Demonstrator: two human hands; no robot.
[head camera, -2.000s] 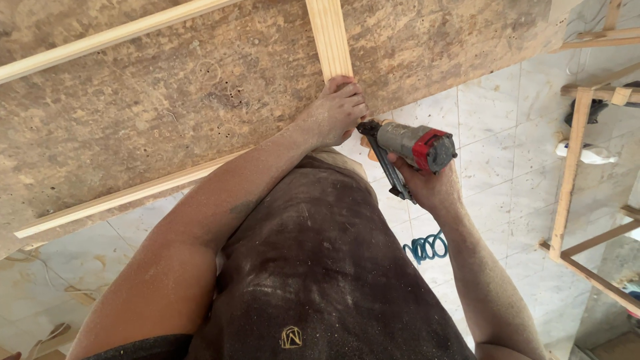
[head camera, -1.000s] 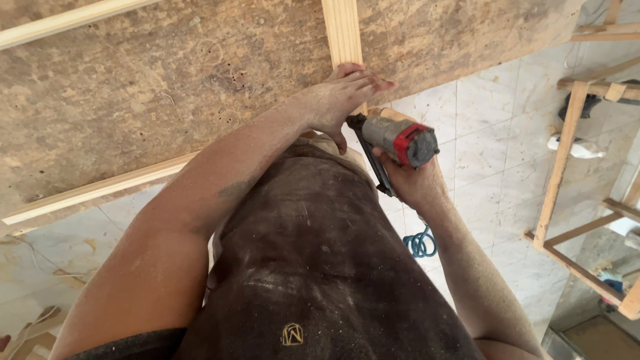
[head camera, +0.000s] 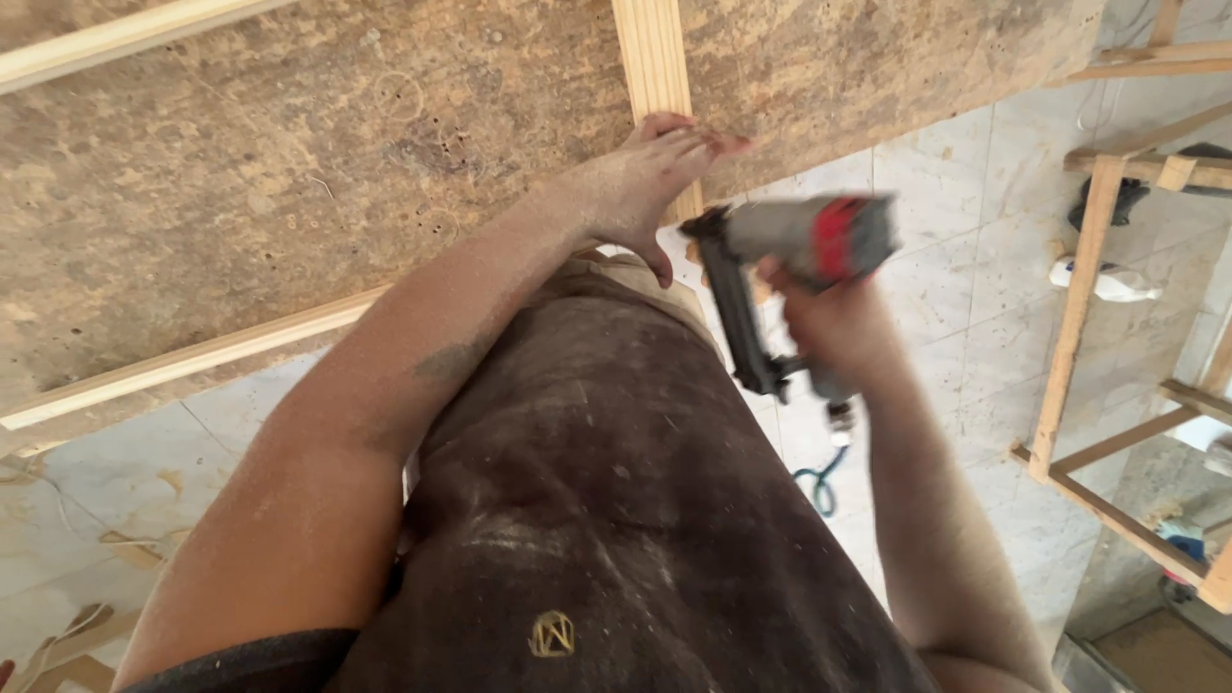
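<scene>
My left hand (head camera: 659, 178) rests with spread fingers across a pale wooden strip (head camera: 657, 63), near the edge of a stained wooden board (head camera: 318, 192). The strip's end shows just past the hand. In my right hand (head camera: 833, 318) is a pneumatic nailer (head camera: 799, 236) with a grey and red body and a black magazine. Its nose is close to the strip's end, with a small gap between them. A coiled blue air hose (head camera: 820, 489) hangs below the grip. The nailer and right hand are blurred.
Two more pale strips lie on the board, one at the upper left (head camera: 135, 38) and one along the near edge (head camera: 202, 356). Wooden frames (head camera: 1078, 327) stand on the tiled floor at right, beside a white bottle (head camera: 1107, 279). Wood scraps (head camera: 77, 664) lie at lower left.
The nailer in my right hand has moved right, away from the strip's end. My left hand, wrapped over the strip two seconds ago, now lies on it with fingers extended.
</scene>
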